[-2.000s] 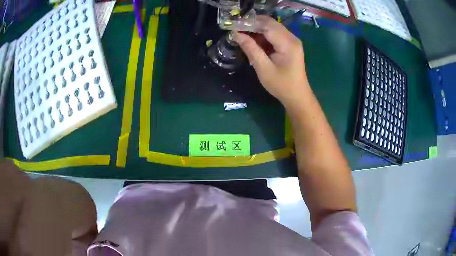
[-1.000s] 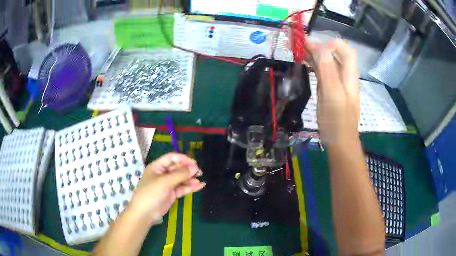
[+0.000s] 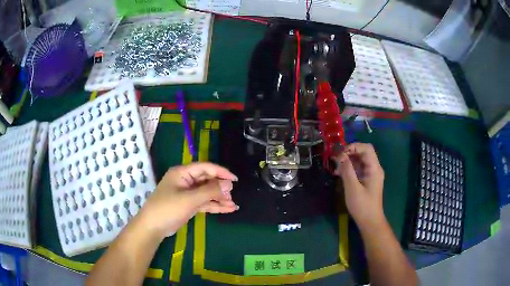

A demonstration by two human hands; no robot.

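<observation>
The test fixture (image 3: 288,152), clear plates over a black base with a round metal-ringed socket (image 3: 281,177), stands in front of me. Its red clamp handle (image 3: 331,117) slants down towards me. My right hand (image 3: 362,177) is at the right of the plates, its fingertips closed on the handle's lower end. My left hand (image 3: 193,192) is left of the socket, fingers curled and fingertips close together; whether it holds something small cannot be told. A white foam tray (image 3: 100,167) with rows of dumbbell-shaped modules lies beside my left hand.
A purple pen (image 3: 185,125) lies by the yellow tape. Loose metal parts (image 3: 159,50) and a purple basket (image 3: 56,58) are at back left. A black tray (image 3: 439,195) is at right, white trays (image 3: 428,75) at back right. A small white strip (image 3: 289,227) lies above the green sign (image 3: 274,264).
The red handle, upright a second ago, is now swung down towards me with my right hand. My left hand, out of clear view at first, came up beside the fixture and stays there.
</observation>
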